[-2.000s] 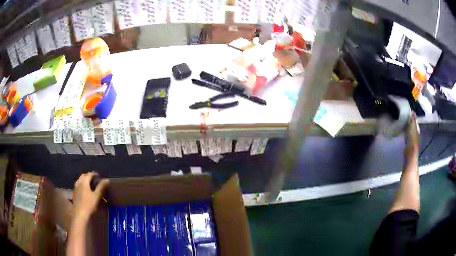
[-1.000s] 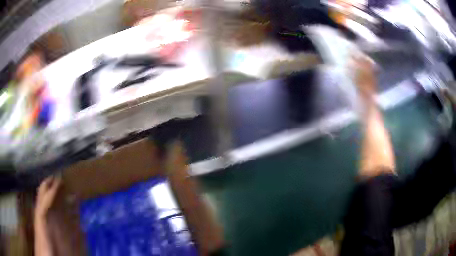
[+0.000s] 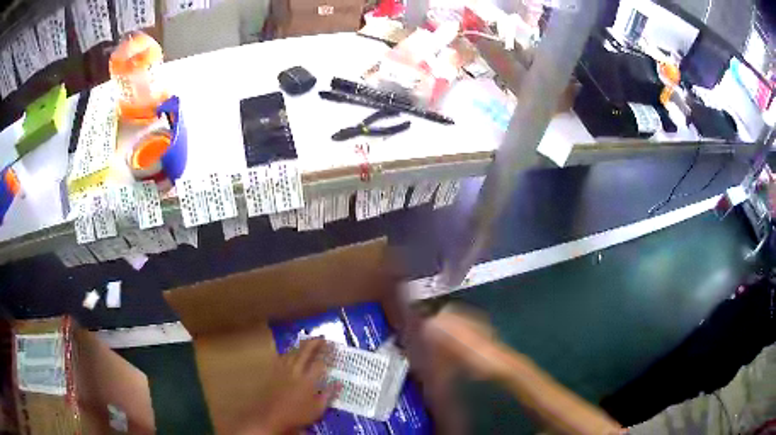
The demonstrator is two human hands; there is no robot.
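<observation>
An open brown carton (image 3: 315, 276) stands at the bottom centre with blue shiny boxes (image 3: 366, 323) inside. A pale stack of printed label slips (image 3: 362, 378) lies over the blue boxes. My left hand (image 3: 302, 382) reaches over them, its fingers on the stack's left edge, gripping it. My right hand (image 3: 455, 340) is blurred at the carton's right side; its fingertips are unclear, and I cannot tell whether it holds anything.
The white shelf (image 3: 204, 85) behind holds a tape dispenser (image 3: 162, 149), a dark phone (image 3: 266, 127), pliers (image 3: 372, 127) and an orange bottle (image 3: 136, 72). Label strips hang from its edge. A grey post (image 3: 519, 144) stands in front. A labelled parcel (image 3: 77, 382) is at the lower left.
My right hand has come back from the far right to the carton. My left hand has moved from the carton's left side onto the label slips, which now lie over the blue boxes. The view has shifted.
</observation>
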